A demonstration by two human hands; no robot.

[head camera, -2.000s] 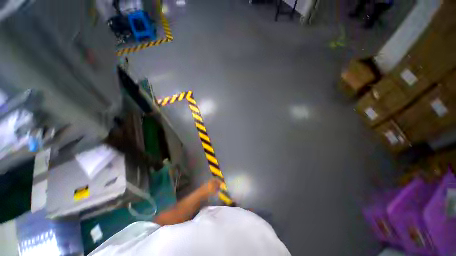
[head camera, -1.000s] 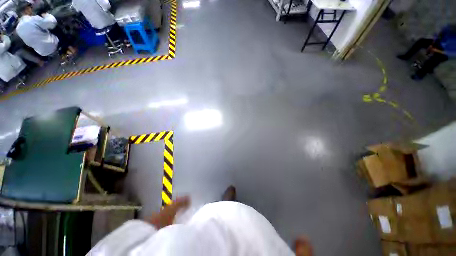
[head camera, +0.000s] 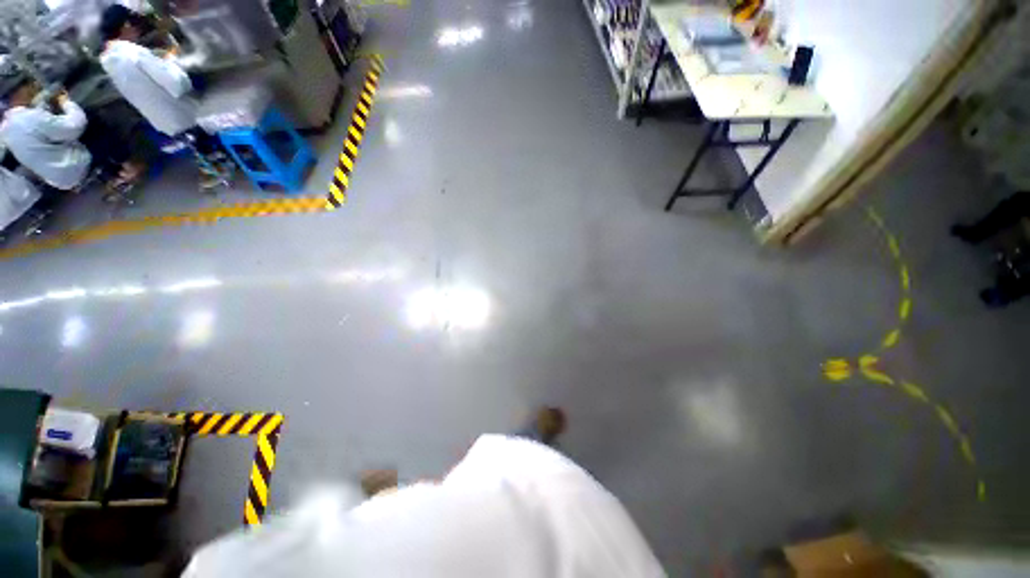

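Note:
My left hand (head camera: 378, 482) is a small, blurred brown patch at the edge of my white coat, mostly hidden by it. Its fingers cannot be made out, and no held object shows. My right hand is out of the picture. The grey floor (head camera: 508, 327) lies nearest in front of me. A dark brown shoe tip (head camera: 549, 422) shows past my coat.
A green bench (head camera: 20, 452) and bins (head camera: 147, 457) stand at lower left beside striped tape. Seated people in white coats and a blue stool (head camera: 267, 149) are upper left. A table (head camera: 745, 96) and doorway frame (head camera: 881, 130) are upper right; a cardboard box (head camera: 847, 555) is lower right.
The green bench has slid down and left in view, and the table and doorway look nearer. The carton stack has mostly left the lower right. My right hand has left the picture.

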